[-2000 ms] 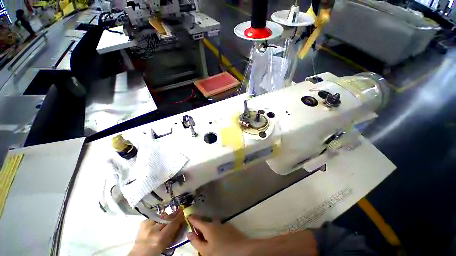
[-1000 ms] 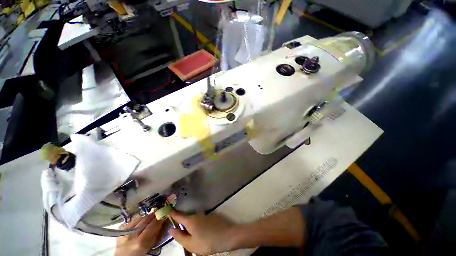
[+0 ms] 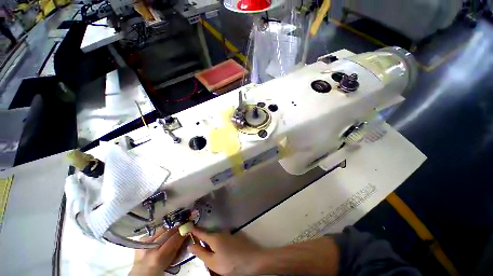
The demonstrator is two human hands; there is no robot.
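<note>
The white sewing machine [image 3: 238,129] lies across the view, with its presser foot and needle parts [image 3: 178,216] at the left end. A short pale-yellow piece of strap [image 3: 186,228] shows at the fingers just below these parts. My right hand [image 3: 216,249] holds it between thumb and fingers, and a thin piece hangs below the fingers. My left hand [image 3: 158,253] lies left of it, close under the needle parts, fingertips partly hidden. I cannot tell whether it grips the strap.
A white cloth [image 3: 125,186] drapes over the machine head beside a yellow-topped knob [image 3: 81,159]. Yellow strips [image 3: 4,195] lie on a pale board [image 3: 33,215] at the far left. A red tray [image 3: 221,74] and a thread stand [image 3: 254,4] are behind the machine.
The view has swung down, then partly back, shifting the machine. Both hands stay by the needle parts. The strap between them now shows as a short, folded-looking end rather than a longer piece.
</note>
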